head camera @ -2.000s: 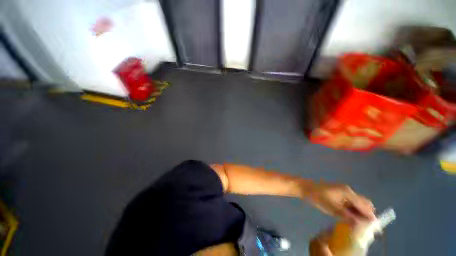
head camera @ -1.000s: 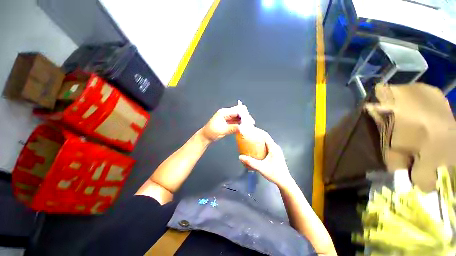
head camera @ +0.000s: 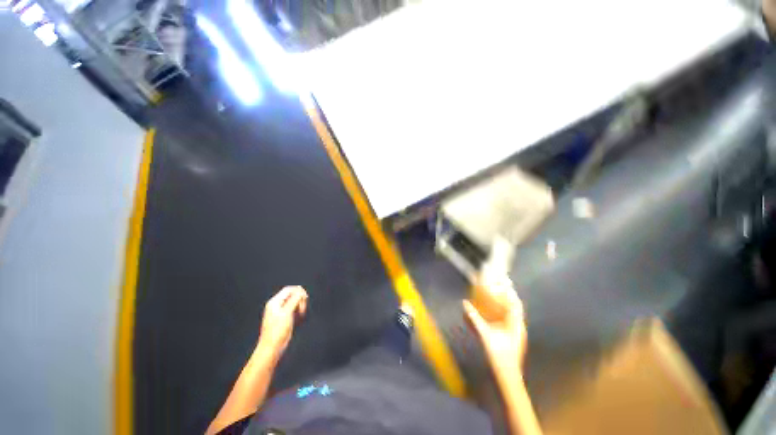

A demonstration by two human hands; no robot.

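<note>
The glue applicator bottle (head camera: pixel 491 290) is amber in its body, with a white top pointing up; it is blurred. My right hand (head camera: pixel 504 327) is closed around its lower part and holds it upright over the floor, in front of a pale stool. My left hand (head camera: pixel 283 316) is apart from the bottle, over the dark floor, with its fingers curled. It shows no object, but blur hides the detail inside the fingers.
A long white table (head camera: pixel 510 81) stands ahead to the right, with the pale stool (head camera: pixel 502 208) at its near edge. A brown sheet or board (head camera: pixel 642 391) is at the lower right. A yellow line (head camera: pixel 374 225) runs along the aisle; a pale wall (head camera: pixel 68 255) is at left.
The view has turned and moved along the aisle. My left hand has come away from the bottle's top and moved left. My right hand still holds the bottle, now farther right.
</note>
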